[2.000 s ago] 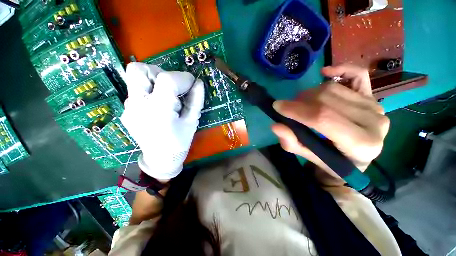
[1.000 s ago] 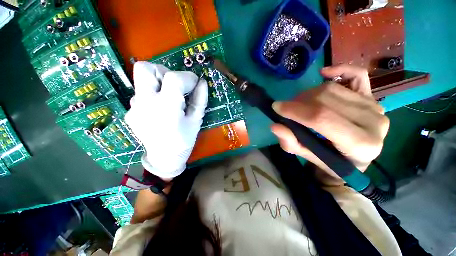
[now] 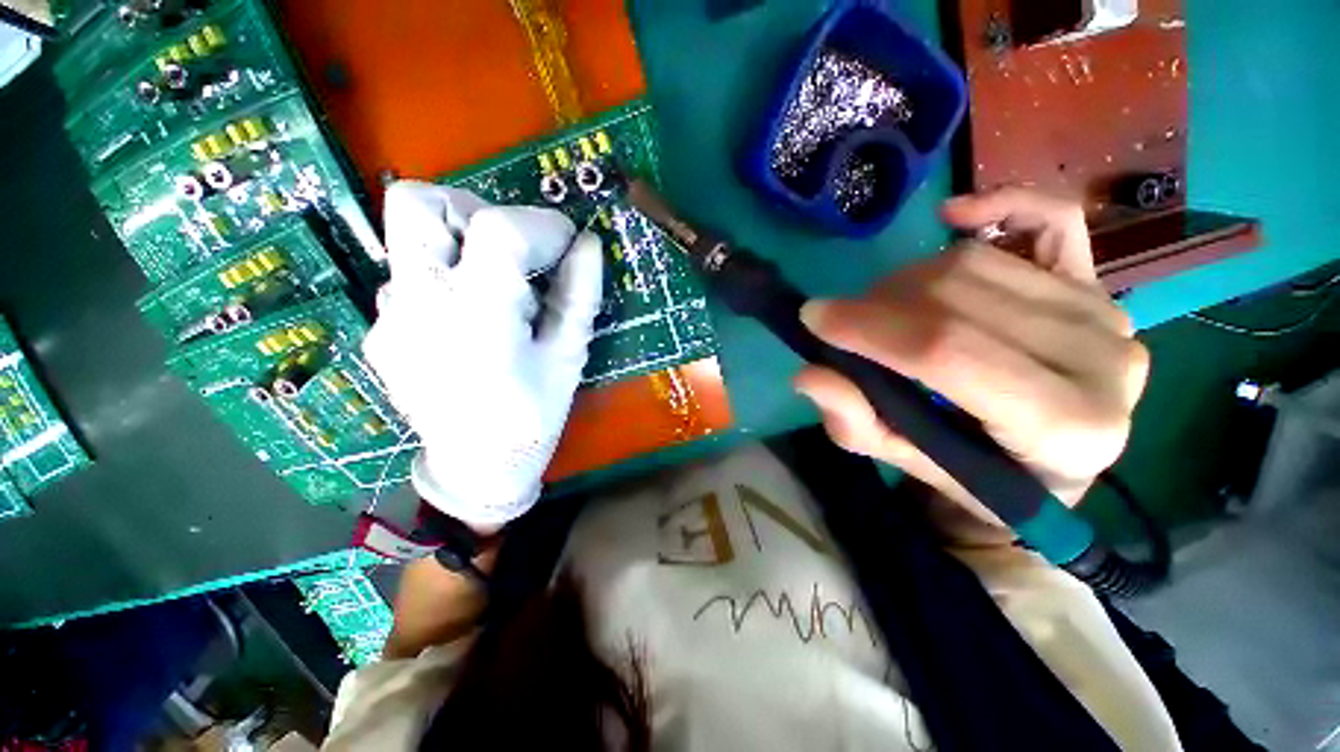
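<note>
My right hand (image 3: 985, 353), bare, grips the black handle of a soldering iron (image 3: 882, 389). The iron's metal tip points at the green circuit board (image 3: 647, 316), close beside two round metal rings (image 3: 573, 179) near its upper edge. My left hand (image 3: 478, 338), in a white knit glove, lies over the board's left part with fingers pinched together. A thin strand of solder wire (image 3: 566, 262) shows at its fingertips, close to the board. The glove hides the board's left side. Whether the iron touches the board cannot be told.
An orange pad (image 3: 456, 88) lies under the board. Overlapping green boards (image 3: 316, 389) lie on the left. A blue tray (image 3: 764, 140) of small metal parts stands beyond the iron. A reddish-brown fixture (image 3: 1080, 132) stands at the upper right. A dark red strap (image 3: 385, 538) is at my left wrist.
My left hand has shifted slightly right and then back a little left. The iron and my right hand have stayed almost in place.
</note>
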